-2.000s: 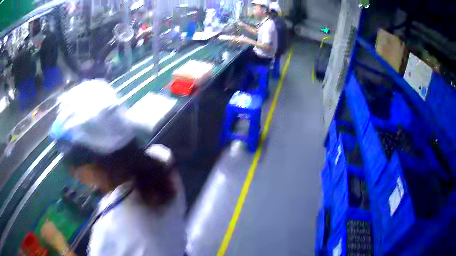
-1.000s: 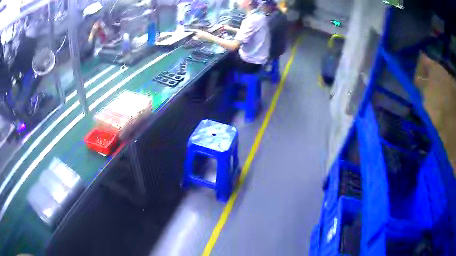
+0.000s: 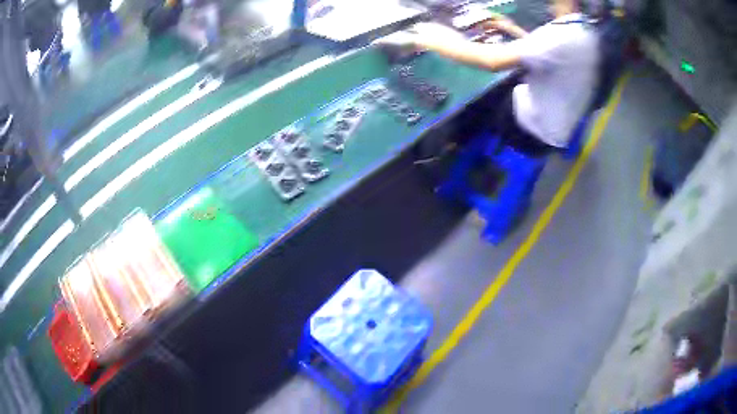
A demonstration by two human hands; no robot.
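Neither of my hands is in the picture. A blue stool (image 3: 372,323) with a pale, shiny seat stands nearest in front, beside the bench. On the green bench lie a clear ring tray (image 3: 121,279) with copper-brown rows, a red parts bin (image 3: 71,344) at its lower left, and a bright green mat (image 3: 206,238) with a small brownish cluster on it. Several grey fan frames (image 3: 287,162) with round openings lie beyond the mat. The picture is blurred, so small parts cannot be told.
A person in a white shirt (image 3: 558,77) sits on another blue stool (image 3: 497,178), arms over the bench. A yellow floor line (image 3: 517,251) runs along the aisle. A pale pillar (image 3: 679,242) stands at right. Pale rails (image 3: 194,125) run along the bench's far side.
The view has moved forward along the bench. The stool, tray and bin appear nearer and lower, the mat and fan frames show larger, and the nearby capped worker has left the picture.
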